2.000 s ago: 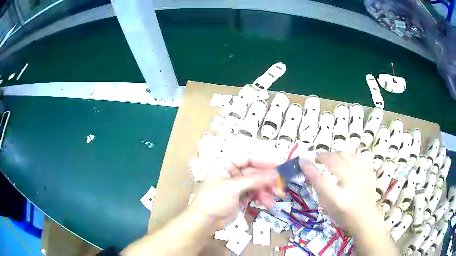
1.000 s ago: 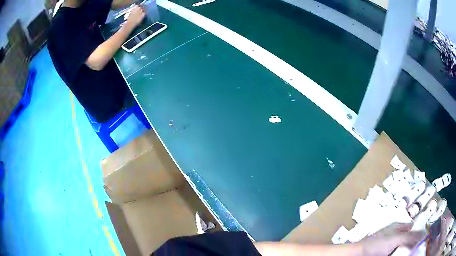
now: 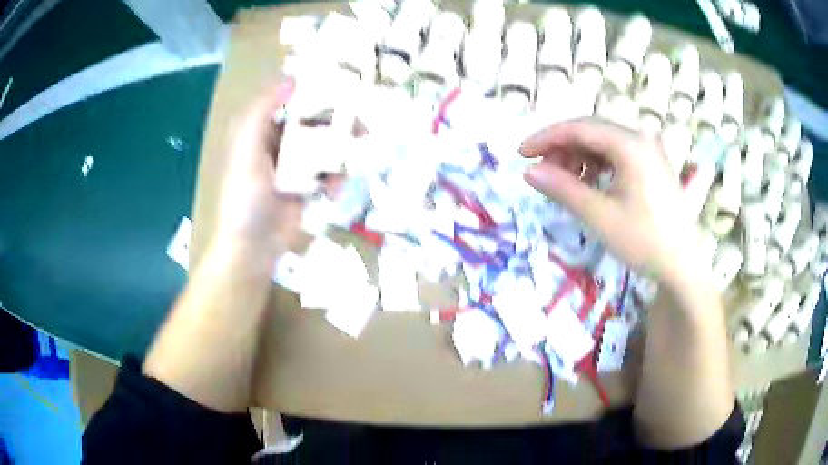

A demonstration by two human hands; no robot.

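My left hand (image 3: pixel 259 182) holds a cream plastic housing (image 3: pixel 310 156) over the left side of the cardboard sheet (image 3: pixel 354 395); both are blurred. My right hand (image 3: pixel 617 186) is over the right part of the heap, thumb and fingertips apart, with nothing visible between them. The heap of white square pieces (image 3: pixel 522 309) with red and blue wires (image 3: pixel 472 213) lies between and below my hands. Rows of cream housings (image 3: pixel 556 45) lie behind the heap and to its right.
The green bench (image 3: pixel 100 227) is at the left, with a white square piece (image 3: pixel 180 243) beside the cardboard. A metal post (image 3: pixel 177 27) stands at the upper left. White plastic parts (image 3: pixel 715 23) lie on the belt at the upper right. Part of an open carton (image 3: pixel 788 422) shows at the lower right.
The view has swung back from the neighbouring worker and the lower-left carton to the cardboard. Two seconds ago both hands were close together at a dark piece; now they are apart, with a housing in my left hand.
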